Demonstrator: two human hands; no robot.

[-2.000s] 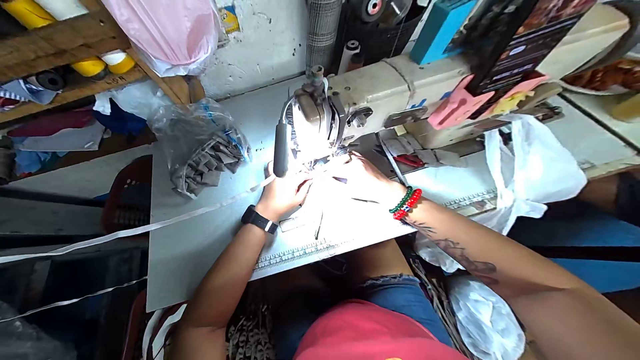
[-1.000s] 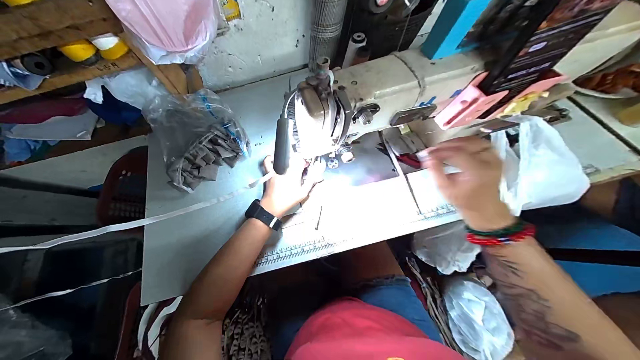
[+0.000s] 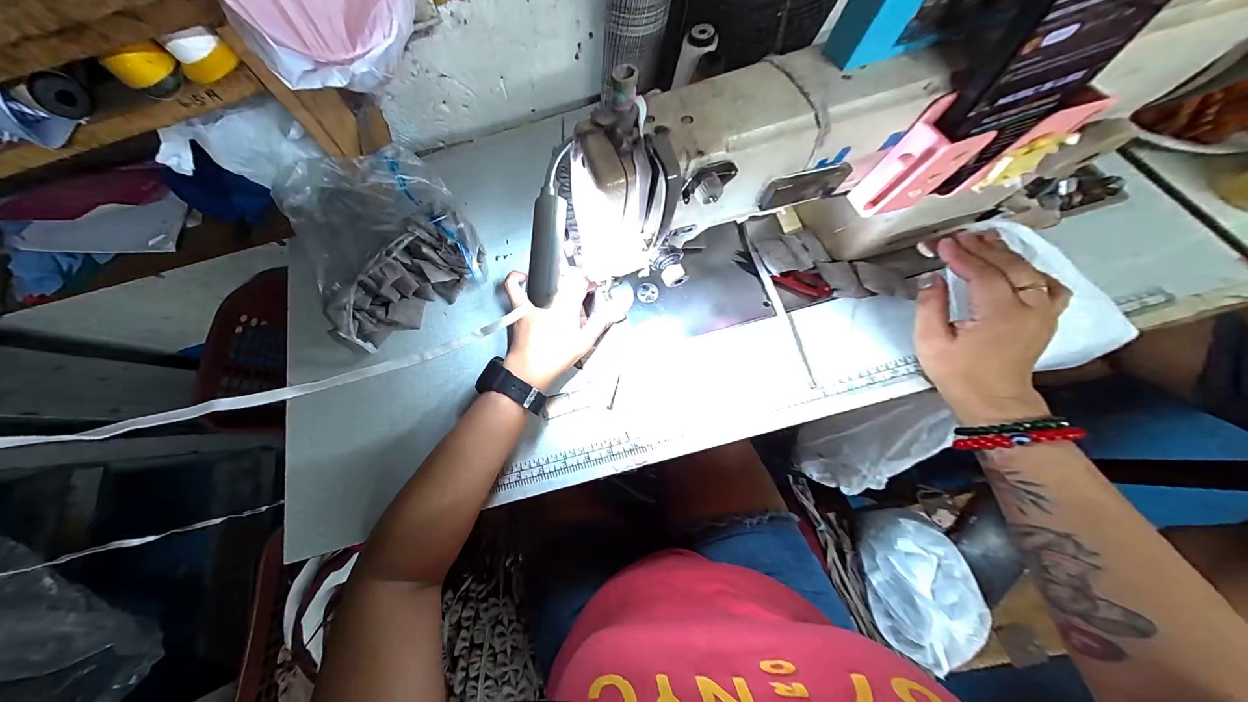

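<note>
My left hand (image 3: 556, 327) is at the needle area of an industrial sewing machine (image 3: 624, 195), below its lit lamp; glare hides what its fingers hold. A narrow white tape (image 3: 390, 367) runs from that hand off to the left. My right hand (image 3: 994, 312) is at the right of the table, its fingers on a white plastic bag (image 3: 1082, 302); whether they grip it cannot be told. Between the hands lie a red-handled tool (image 3: 803, 284) and grey fabric pieces (image 3: 863, 279). A clear bag (image 3: 361, 214) of folded grey fabric pieces lies left of the machine.
A ruler strip (image 3: 565, 464) runs along the table's front edge. A pink holder (image 3: 916, 161) with a dark phone-like object is fixed to the machine arm. Wooden shelves (image 3: 195, 97) with thread cones stand at upper left. Plastic bags hang below the table. Another person's leg shows at right.
My right hand has moved from the needle area rightward to the white plastic bag. My left hand has stayed beside the needle area.
</note>
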